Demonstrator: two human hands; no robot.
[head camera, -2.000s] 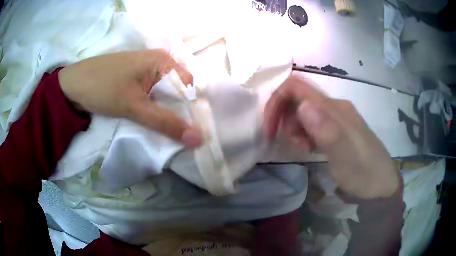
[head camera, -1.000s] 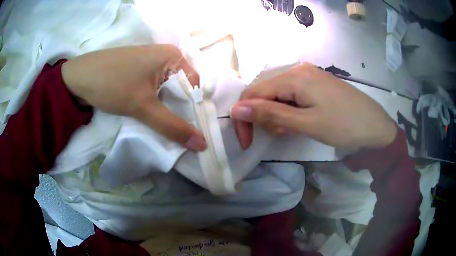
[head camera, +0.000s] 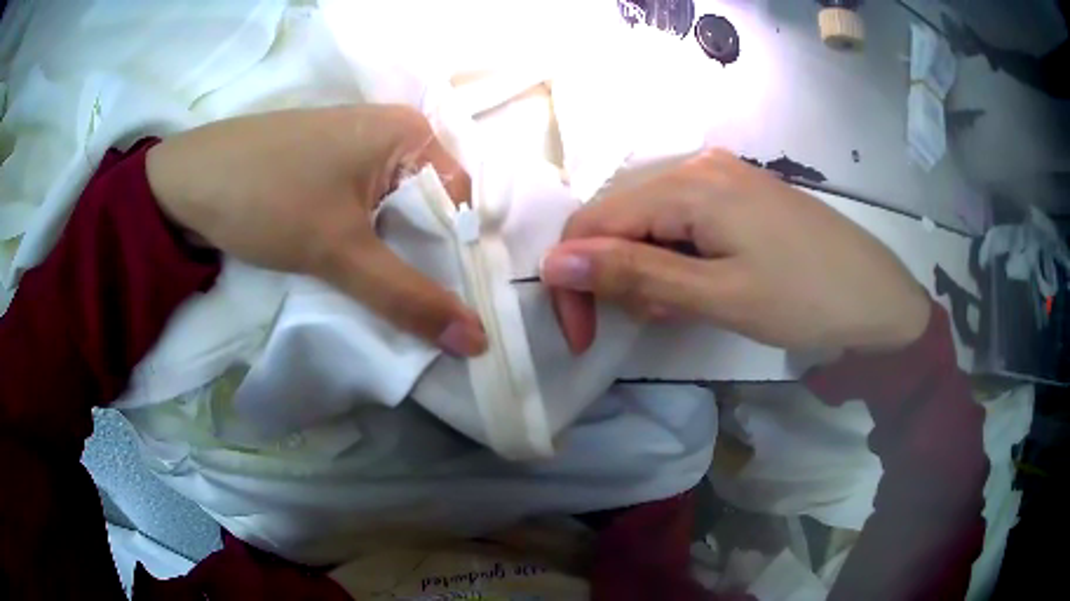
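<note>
A white garment fabric (head camera: 340, 352) lies bunched before me, with an off-white zipper (head camera: 502, 352) running down it and a small pale pull near the zipper's upper end. My left hand (head camera: 317, 223) grips the fabric from the left, its thumb pressed beside the zipper tape. My right hand (head camera: 716, 252) is on the zipper's right side, thumb and forefinger pinched on a thin dark pointed piece (head camera: 526, 281). The piece's tip is at the right zipper tape; I cannot tell whether it touches. The rest of the piece is hidden by my fingers.
Bright glare hides the top centre. A black disc (head camera: 717, 39) and a cream ribbed knob (head camera: 840, 27) are at the upper right. A folded white strip (head camera: 928, 96) lies farther right. White cloth (head camera: 164, 59) is heaped at the upper left, with more cloth (head camera: 798, 458) below the table edge.
My right hand has come left to the zipper from its blurred place farther right, and the thin dark piece now shows at its fingertips. My left hand has barely moved.
</note>
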